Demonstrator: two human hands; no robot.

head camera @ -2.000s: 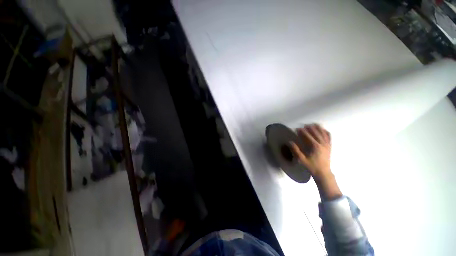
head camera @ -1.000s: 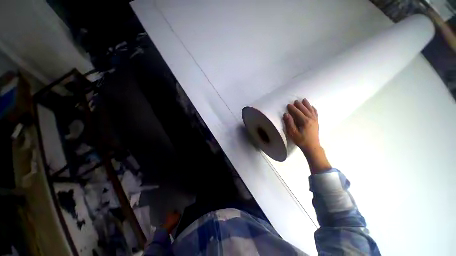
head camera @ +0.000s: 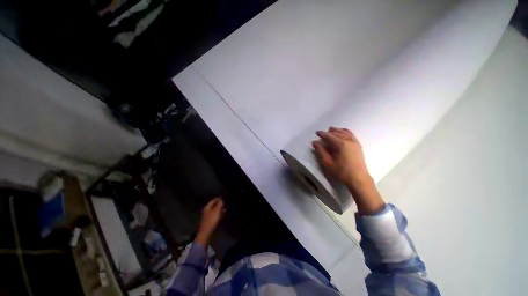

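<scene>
A thick white roll (head camera: 405, 98) lies slantwise across the white-topped table (head camera: 231, 75). Its grey round end with a dark core hole faces the near left edge. My right hand (head camera: 341, 156) rests on top of the roll near this end, fingers bent over its surface, not closed around it. A flat white layer shows a thin dark edge line running from the far corner to the roll. My left hand (head camera: 212, 215) hangs over the dark aisle beside the table, holding nothing visible; its fingers look curled.
The table's far left corner and end edge show, with a dark area and pale scraps (head camera: 139, 23) beyond. On the left are a low frame bench (head camera: 110, 219) with scraps, a side bench (head camera: 81, 231) with a blue item, and a pale surface (head camera: 52, 104).
The view has shifted so the table's far end corner shows. The roll lies closer to that end, my right hand still on it. My left hand has come further into view.
</scene>
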